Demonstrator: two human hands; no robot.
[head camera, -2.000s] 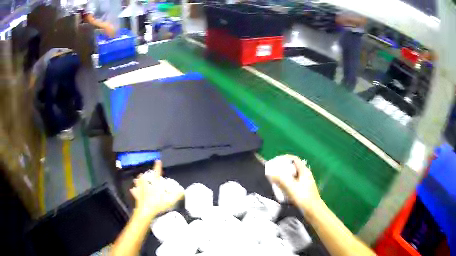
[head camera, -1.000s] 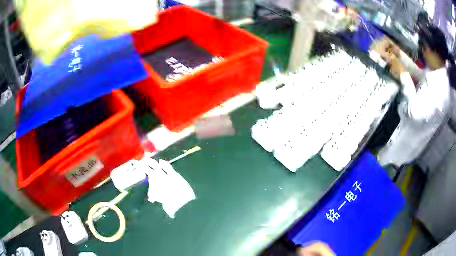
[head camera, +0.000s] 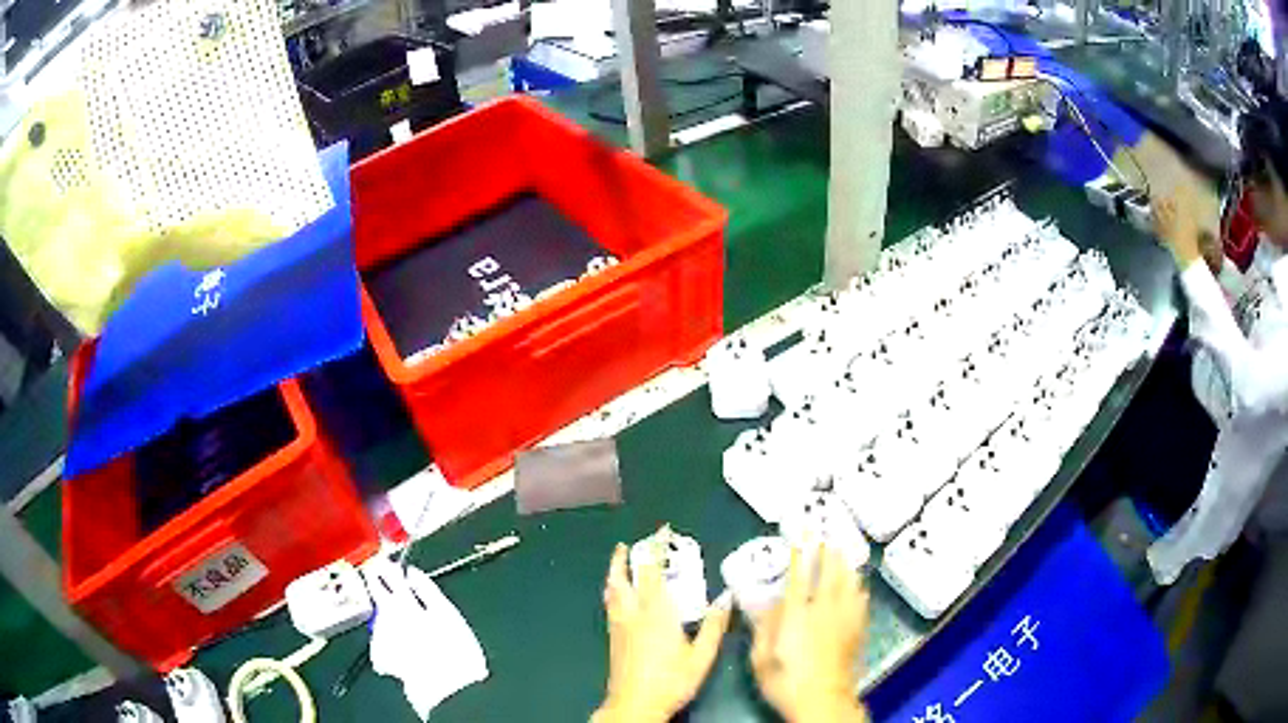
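My left hand (head camera: 660, 638) is at the bottom centre, on a white socket adapter (head camera: 674, 568) that stands on the dark green bench (head camera: 565, 565). My right hand (head camera: 812, 636) is just to its right, its fingers over a second white adapter (head camera: 757, 565) and against another one (head camera: 828, 526) beside it. The undersides of these adapters and parts of my palms are hidden. Behind and to the right, white adapters (head camera: 975, 381) stand in several close rows, slots and pins too small to tell apart.
Red bins (head camera: 551, 381) stand at the left, one partly covered by a blue sheet (head camera: 226, 339). A white glove (head camera: 424, 636), a cream ring (head camera: 269, 671), a thin stick (head camera: 476, 555) and a grey-brown card (head camera: 568, 477) lie nearby. Another person's white sleeve (head camera: 1226, 339) shows at right.
The view has swung from the black mat to the bins and adapter rows. Both hands are now at adapters by the front row; a second ago only a bit of one hand showed at the bottom.
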